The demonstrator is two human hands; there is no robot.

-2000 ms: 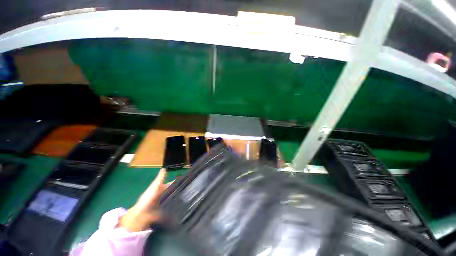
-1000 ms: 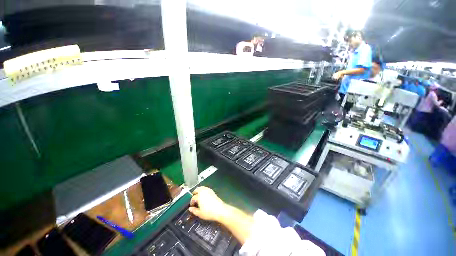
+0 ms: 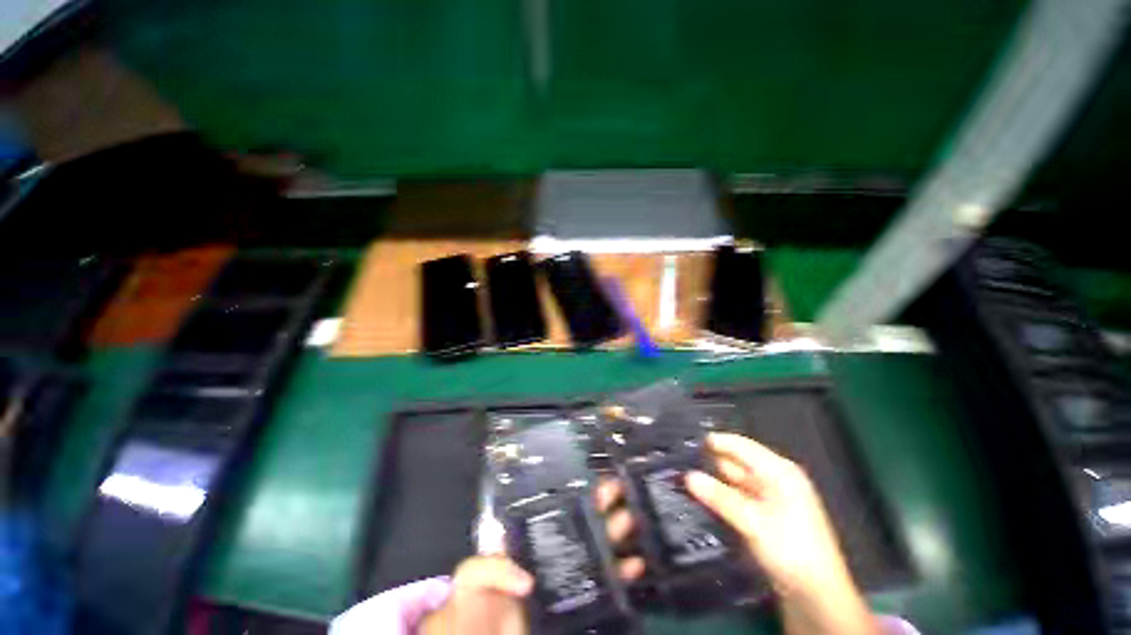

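My left hand (image 3: 490, 595) holds a part-assembled smartphone (image 3: 558, 546), its open back up, showing a dark battery with white printing. My right hand (image 3: 775, 515) holds another part-assembled smartphone (image 3: 680, 502) with its open back up, close beside the first. Some fingers show between the two phones. Both are held over a wide black tray (image 3: 428, 509) in front of me. The picture is blurred and the lower ends of the phones are hard to make out.
Behind the tray, a brown board (image 3: 378, 298) bears several black phones (image 3: 449, 305), a blue pen (image 3: 633, 320) and a slim white stick (image 3: 669, 293). A grey flat sheet (image 3: 633, 206) lies at the back. Trays of phones stand left (image 3: 186, 434) and right (image 3: 1054, 335), beside a white post (image 3: 980, 174).
The view has swung back left from the right-hand tray and machines. My right hand, earlier at phones near the post, now holds a phone; my left hand has come into view holding another.
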